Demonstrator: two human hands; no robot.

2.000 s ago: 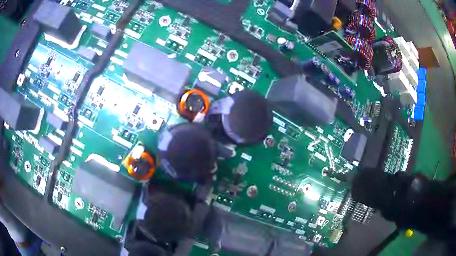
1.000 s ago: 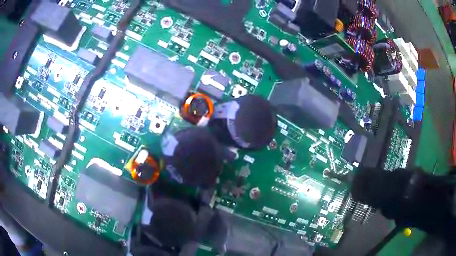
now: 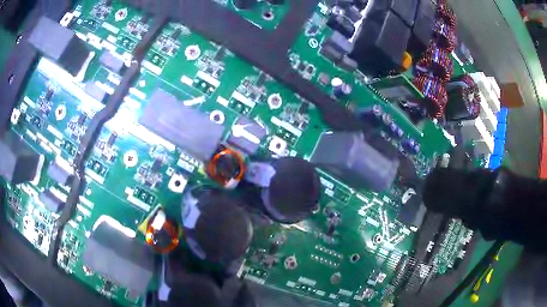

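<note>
A green printed circuit board (image 3: 312, 249) fills most of the view, tilted in the picture. Several dark round capacitors (image 3: 291, 189), two orange-ringed coils (image 3: 226, 166) and grey rectangular blocks (image 3: 182, 123) stand on it. The thick black cylinder of an electric screwdriver (image 3: 492, 201) reaches in from the right edge over the board's right part. Its bit and the contact point cannot be made out. No hand is clearly in view. A small pale patch at the lower left edge is cut off and cannot be told.
The dark grey pallet (image 3: 264, 51) frames the board, with crossbars over it. Darker reddish coils (image 3: 433, 90), white connectors with a blue strip (image 3: 499, 138) and an orange-brown block (image 3: 511, 95) are at the upper right. A yellow-tipped cord (image 3: 484, 282) lies at the lower right.
The board's capacitors and coils now appear lower in the picture, and more of the upper board shows. The screwdriver appears slightly higher against the frame. More of the yellow cord shows.
</note>
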